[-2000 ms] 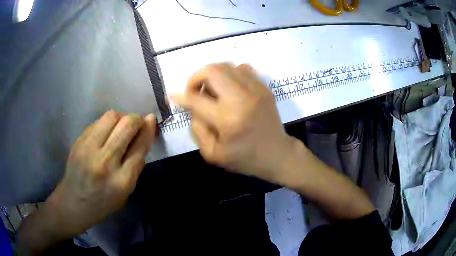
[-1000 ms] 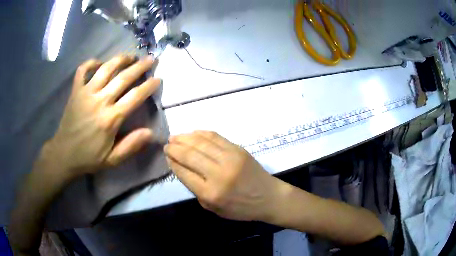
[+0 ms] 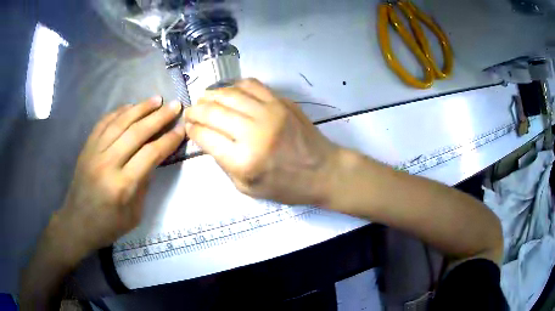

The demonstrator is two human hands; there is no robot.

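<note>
My left hand lies on the grey garment panel, fingertips at its edge just in front of the machine's metal parts. My right hand has its fingertips together and pinches the panel's edge beside my left fingertips. A narrow ribbed strip of the seam edge runs from the fingertips up to the presser foot area. A shiny round metal part stands right of it. The needle tip cannot be made out. My hands hide the edge between them.
Orange-yellow scissors handles lie at the upper right of the white bed. A printed ruler scale runs along the front edge. A thin thread lies right of my right hand. Pale cloth hangs at the right. A small brown piece sits near the right end.
Both hands have come together at the panel's edge, nearer the presser foot. The panel has moved up and off the ruler. The view has shifted, showing more of the machine parts.
</note>
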